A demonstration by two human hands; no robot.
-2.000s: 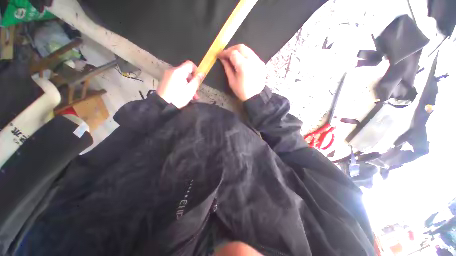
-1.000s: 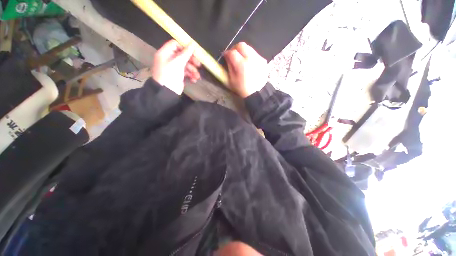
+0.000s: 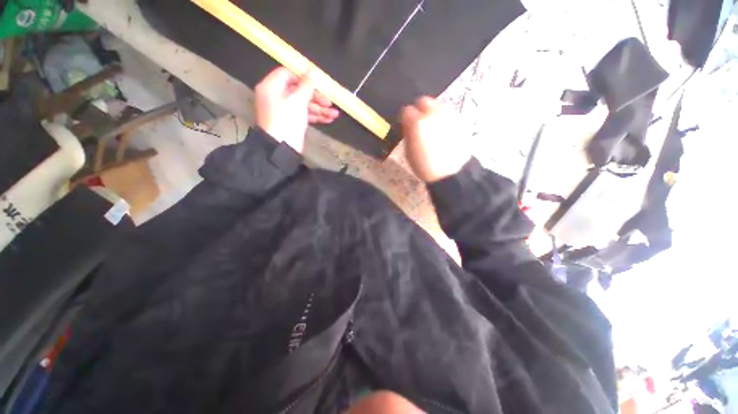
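Note:
A black fabric panel [image 3: 324, 32] lies on the worktable at the top of the view. A thin white chalk line [image 3: 389, 48] runs across it. A yellow ruler [image 3: 267, 42] lies slantwise over the fabric, its near end by the fabric's lower edge. My left hand [image 3: 290, 105] holds the ruler at its middle, thumb and fingers at its edge. My right hand [image 3: 433, 139] is just right of the ruler's near end, not touching it, fingers curled. Whether it pinches a small chalk is too blurred to tell.
Black fabric scraps [image 3: 627, 77] lie on the pale worktable [image 3: 502, 97] at the right. Shears [image 3: 532, 158] lie beyond my right sleeve, handles mostly hidden. Wooden stools [image 3: 121, 182], a dark fabric roll [image 3: 57, 242] and a green bag [image 3: 40, 18] stand at the left.
The ruler swung from leaning right to leaning left, baring the chalk line, then shifted slightly. My right hand has moved right, away from the ruler and chalk line.

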